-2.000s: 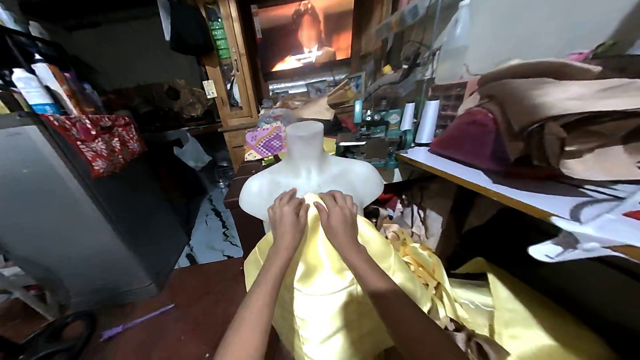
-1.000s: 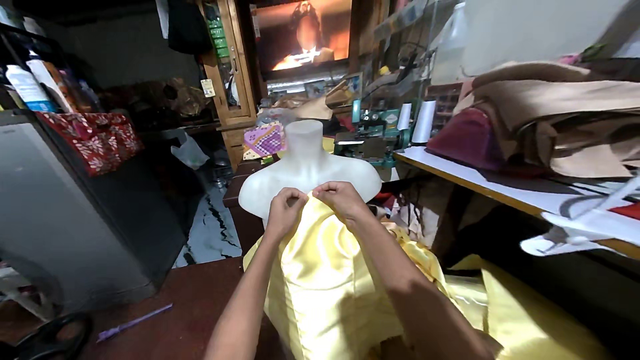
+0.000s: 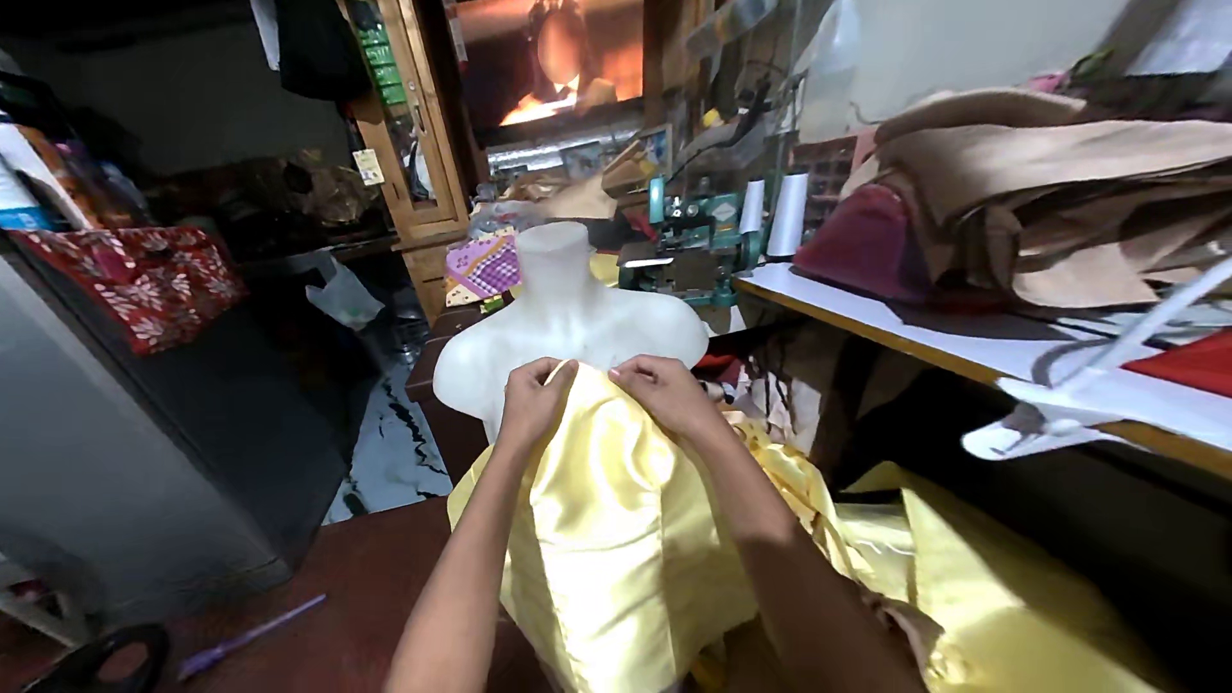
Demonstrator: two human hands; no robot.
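A white torso mannequin [image 3: 568, 318] stands upright in the middle of the view. Yellow satin fabric with vertical seams [image 3: 602, 520], like a bodice, hangs over its front. My left hand [image 3: 534, 399] pinches the fabric's top edge between thumb and fingers at the mannequin's chest. A short way to the right, my right hand [image 3: 659, 390] pinches the same edge. Between the hands the satin rises to a rounded peak. More yellow fabric [image 3: 1001, 587] lies gathered at the lower right. The mannequin's lower part is hidden behind the satin.
On the right, a table [image 3: 866, 322] bears folded brown cloth [image 3: 1039, 202], with a white plastic hanger [image 3: 1039, 423] at its edge. Thread cones [image 3: 787, 217] stand by a green machine [image 3: 707, 236] behind. A grey cabinet [image 3: 144, 462] is at left, near a purple stick [image 3: 250, 635] on the floor.
Both hands have stayed at the fabric's top edge near the mannequin's chest. They were flatter on the satin two seconds ago; now fingers and thumbs pinch it.
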